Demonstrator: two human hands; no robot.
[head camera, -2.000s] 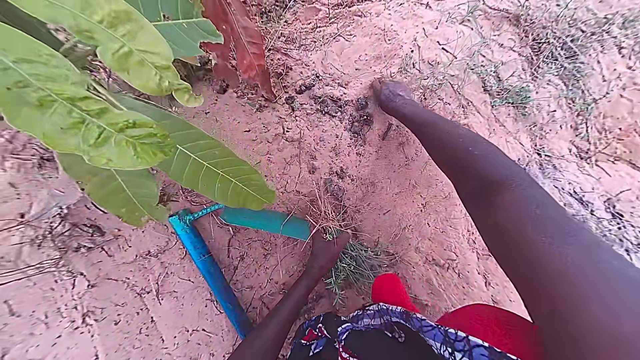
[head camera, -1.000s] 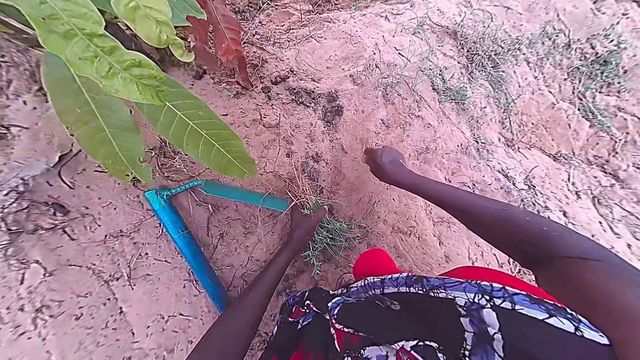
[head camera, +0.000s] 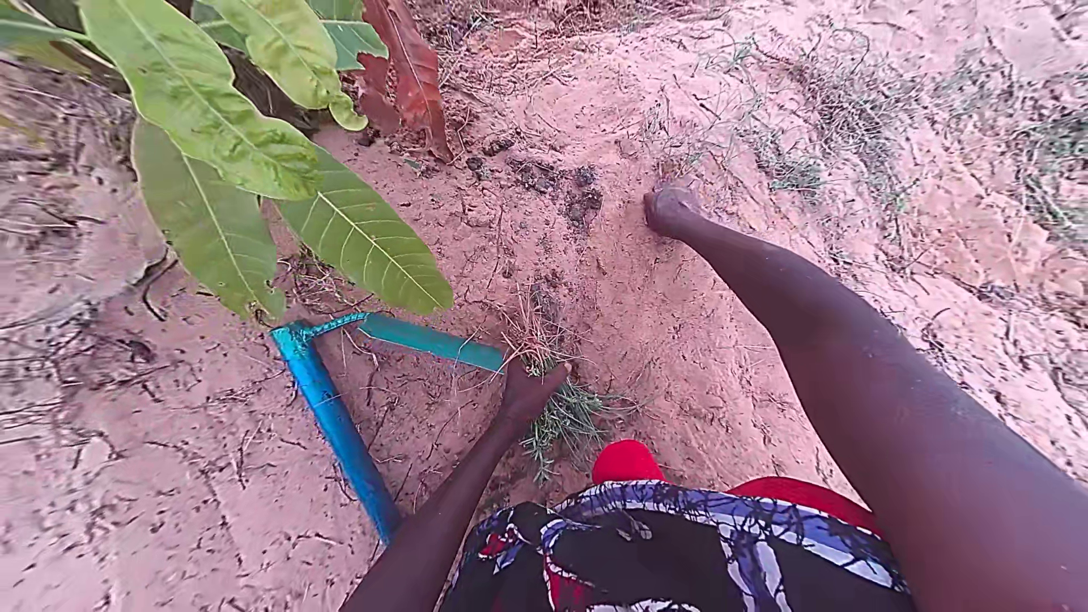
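Note:
My left hand (head camera: 531, 393) is closed around a bunch of uprooted grass (head camera: 568, 425), low in the middle of the view; dry roots stick out above the fingers and green blades hang below. The end of a teal flat bar (head camera: 433, 342) meets this hand; whether the fingers also hold it cannot be told. That bar joins a blue tube (head camera: 340, 429) at a sharp corner, and the tube runs down behind my left forearm. My right hand (head camera: 676, 211) is stretched forward, low at the soil beside thin grass. Its fingers are mostly hidden, so its grip is unclear.
A plant with broad green leaves (head camera: 365, 242) and a dry red-brown leaf (head camera: 416, 76) overhangs the upper left. Dark clods (head camera: 582, 200) lie on the pinkish sandy soil. Sparse grass (head camera: 795, 170) grows at the upper right. Red footwear (head camera: 627, 461) shows below, beside patterned cloth (head camera: 646, 544).
Since one second ago, my right hand has moved forward, away from my body, to the soil near the thin grass. My left hand has kept hold of the grass bunch.

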